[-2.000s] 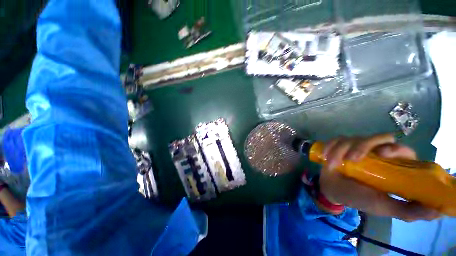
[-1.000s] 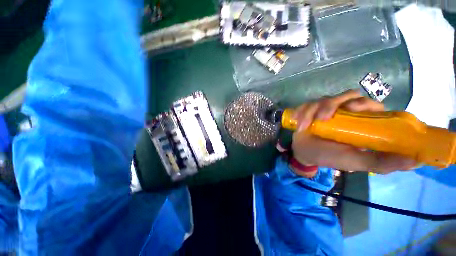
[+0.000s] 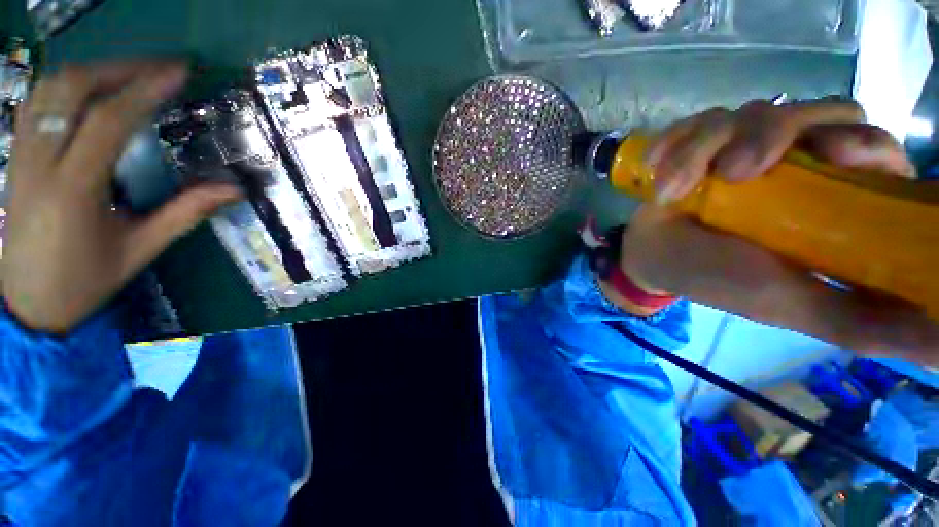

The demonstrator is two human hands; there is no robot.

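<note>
Two silver-white phone mid-frames lie side by side on the dark green mat, the right frame (image 3: 355, 165) and the left frame (image 3: 257, 221). My left hand (image 3: 88, 196) is blurred, fingers apart, with its thumb over the left frame's edge; nothing shows held in it. My right hand (image 3: 741, 216) is shut on the orange electric screwdriver (image 3: 824, 221). Its black nose is at the right edge of the round screw dish (image 3: 505, 160), which is full of glittering screws. The bit tip is hidden or too small to tell.
A clear plastic tray (image 3: 762, 31) with silver parts lies at the top right, a white sheet (image 3: 891, 72) beyond it. The screwdriver's black cord (image 3: 762, 401) crosses the lower right. The bench's front edge runs below the frames. Blue bins (image 3: 721, 448) show at the lower right.
The view has shifted closer and the tray sits higher in it. My left arm has drawn back and my left hand now shows beside the frames. The screwdriver nose stays at the dish.
</note>
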